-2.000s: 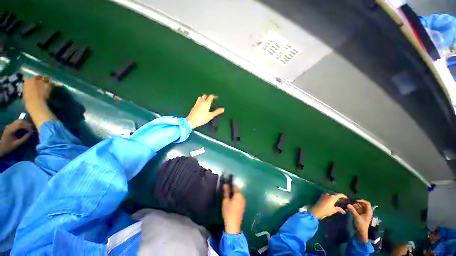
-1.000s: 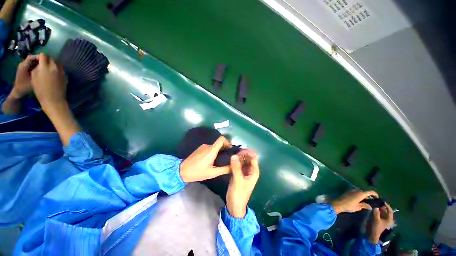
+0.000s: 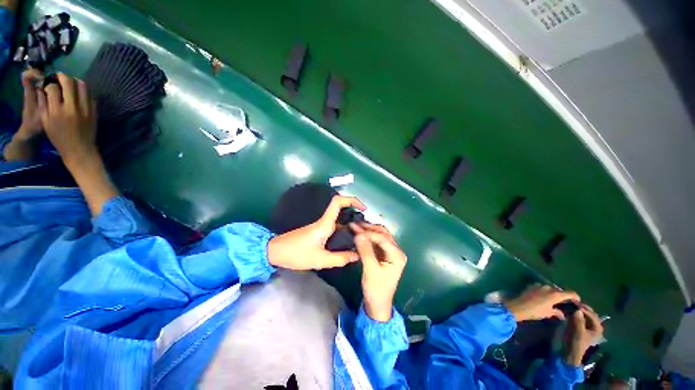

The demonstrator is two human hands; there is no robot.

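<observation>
My left hand (image 3: 309,244) holds a dark flat piece (image 3: 341,240) between thumb and fingers, in front of my chest. My right hand (image 3: 381,263) meets it from the right, its fingertips pinching a small dark part (image 3: 350,216) against the piece. The fingers hide most of the join. The pile of dark pieces (image 3: 301,204) lies just beyond my left hand, partly covered by it. A small white rectangle (image 3: 341,180) lies just beyond the pile.
Dark finished pieces (image 3: 421,139) lie spaced along the green strip (image 3: 381,99). White strips (image 3: 232,137) lie on the glossy surface. A left neighbour's hands (image 3: 72,122) work near a ribbed dark fan (image 3: 126,80) and a black-and-white heap (image 3: 47,39). A right neighbour's hands (image 3: 545,305) hold a dark part.
My left hand has come back from the green strip to the dark piece, and both hands now meet. Since one second ago my fingers have shifted around the piece. Strip pieces have moved up-left in view.
</observation>
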